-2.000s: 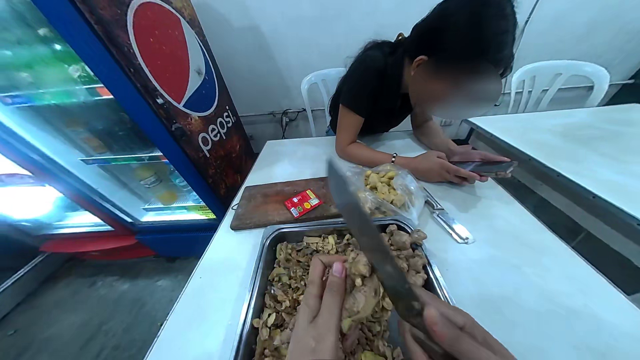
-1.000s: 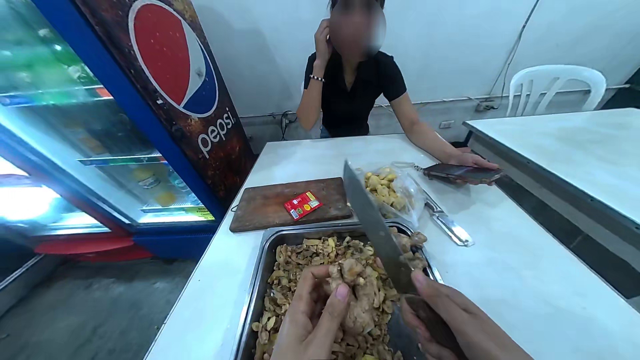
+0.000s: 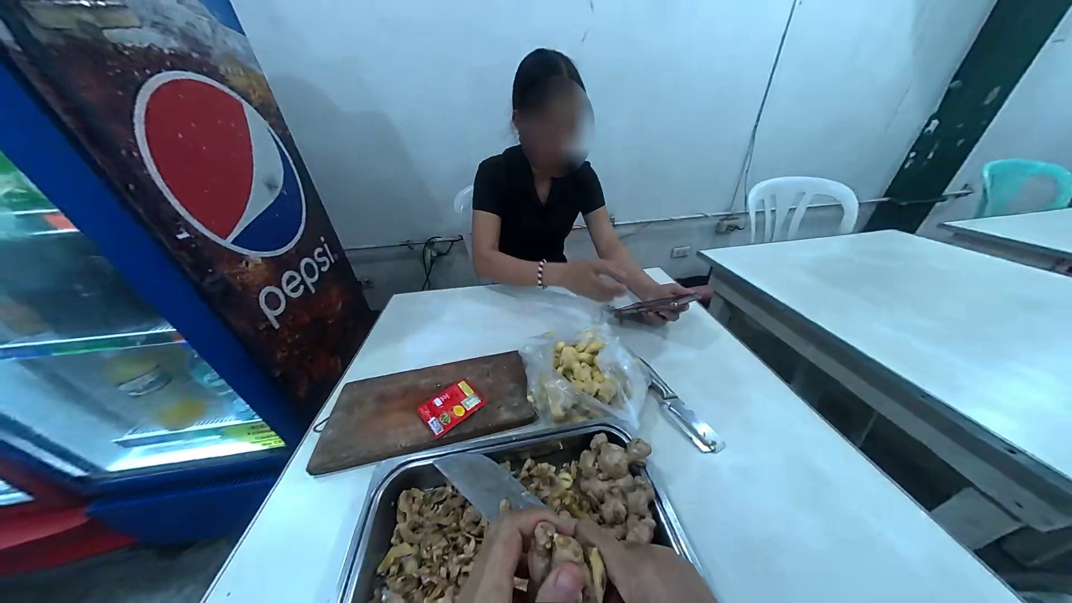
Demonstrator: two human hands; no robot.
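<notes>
My left hand [image 3: 501, 559] holds a knobby piece of ginger root [image 3: 563, 557] low over a steel tray [image 3: 362, 536]. My right hand [image 3: 641, 569] is closed around the handle of a knife, whose broad blade [image 3: 486, 484] points up and left over the tray; the handle is mostly hidden by my hands. Ginger peelings [image 3: 435, 532] cover the tray's left part, and unpeeled ginger roots [image 3: 615, 481] are heaped at its right. Behind the tray, a clear plastic bag [image 3: 624, 381] holds peeled yellow ginger pieces [image 3: 584, 364].
A wooden cutting board [image 3: 360, 427] with a red packet [image 3: 450, 408] lies behind the tray. Another knife [image 3: 688, 421] lies right of the bag. Across the table sits a person [image 3: 540, 209] holding a phone [image 3: 657, 303]. A drinks fridge [image 3: 251, 368] stands left, another table [image 3: 904, 293] right.
The knife blade has swung from upright to leaning left, low over the tray, and my hands have come together. The person opposite has lowered a hand from the head to near the phone. The view has tilted up.
</notes>
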